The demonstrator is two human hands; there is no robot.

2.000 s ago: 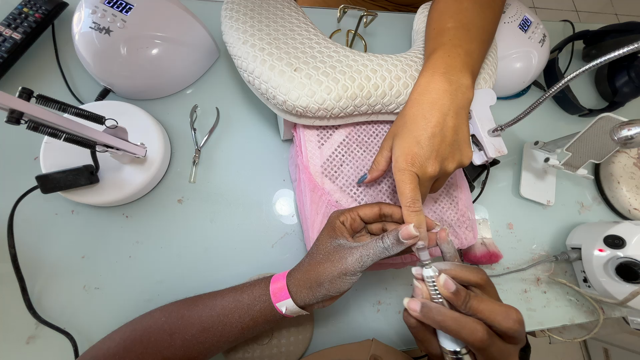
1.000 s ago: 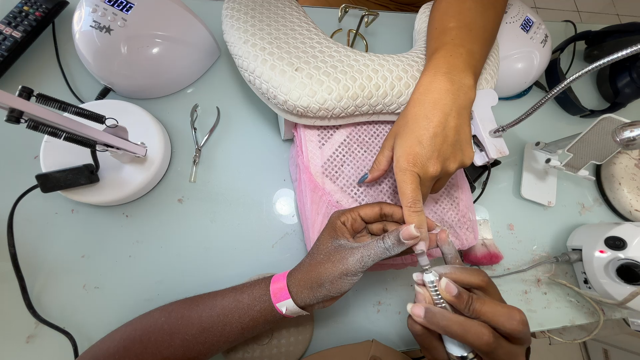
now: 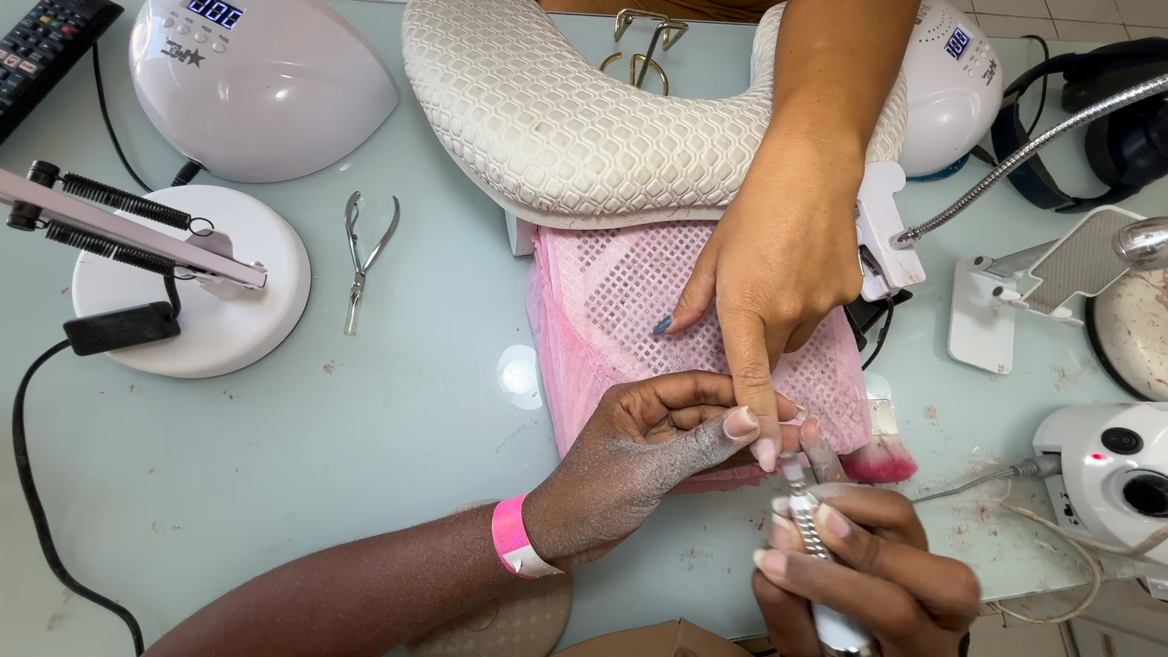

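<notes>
Dust coats my left hand (image 3: 630,465), which wears a pink and white wristband (image 3: 518,538). Its thumb and fingers hold the index finger (image 3: 753,365) of another person's hand (image 3: 794,237). My right hand (image 3: 867,566) grips the silver handpiece of an electric nail drill (image 3: 812,529) at the lower right. The drill's bit (image 3: 792,470) is at the tip of that index finger's nail (image 3: 765,453); whether they touch I cannot tell. Beneath the hands lies a dust collector under pink mesh cloth (image 3: 630,292). The other person's thumb has a blue-grey nail (image 3: 662,325).
A white textured armrest cushion (image 3: 584,137) spans the top middle. Cuticle nippers (image 3: 360,265) lie left of the mesh. Around them stand a lamp base (image 3: 192,319), nail lamps (image 3: 255,91) (image 3: 949,91), a phone stand (image 3: 985,319), a drill control unit (image 3: 1104,456) and a pink-bristled brush (image 3: 881,456).
</notes>
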